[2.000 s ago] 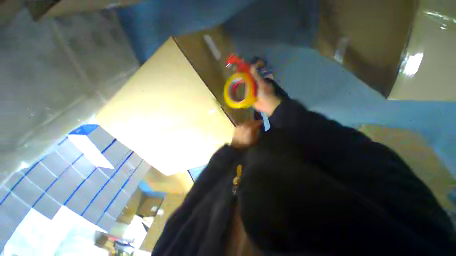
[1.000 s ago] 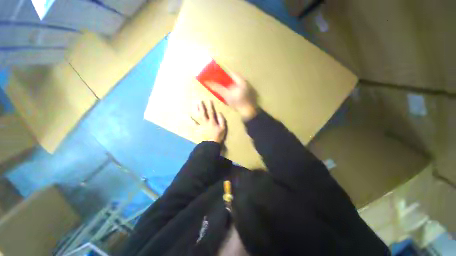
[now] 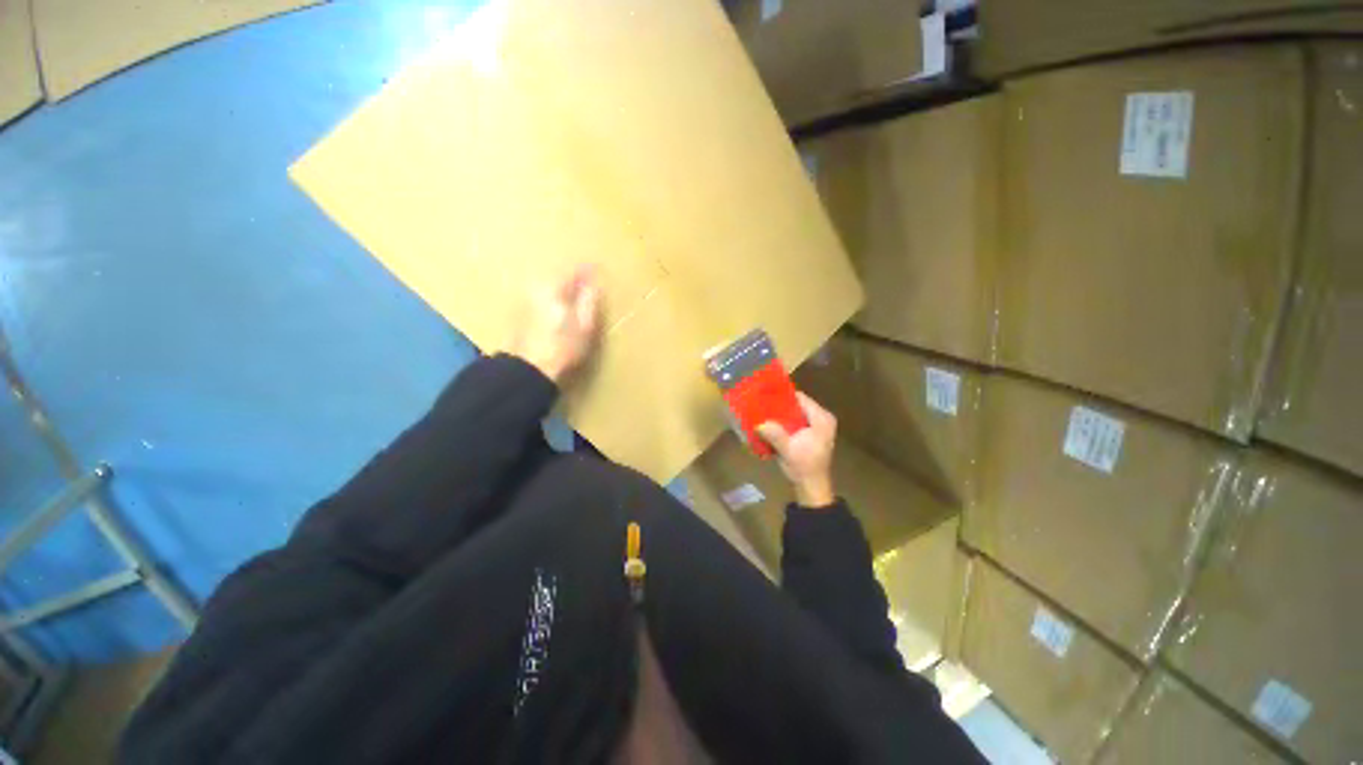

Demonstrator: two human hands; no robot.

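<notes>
A large plain tan carton (image 3: 598,165) lies in front of me, turned at an angle. A short line or slit shows on its face near my left hand. My left hand (image 3: 565,324) rests on the carton's near left part with nothing visible in it. My right hand (image 3: 803,446) holds a red tape gun (image 3: 764,404) with a pale metal front end, over the carton's near right edge. The tape roll cannot be seen clearly. Whether the metal end touches the cardboard is unclear.
Stacked cartons with white labels (image 3: 1151,224) fill the right side, with glossy tape at their edges. Another carton (image 3: 867,501) is low beside the tape gun. A grey metal frame (image 3: 112,516) stands at the left on the blue floor (image 3: 224,284). Tan cardboard (image 3: 135,33) lies top left.
My right hand has moved the tape gun from the carton's middle to its near right edge. My left hand has shifted left on the carton. The view has turned towards the labelled stacks.
</notes>
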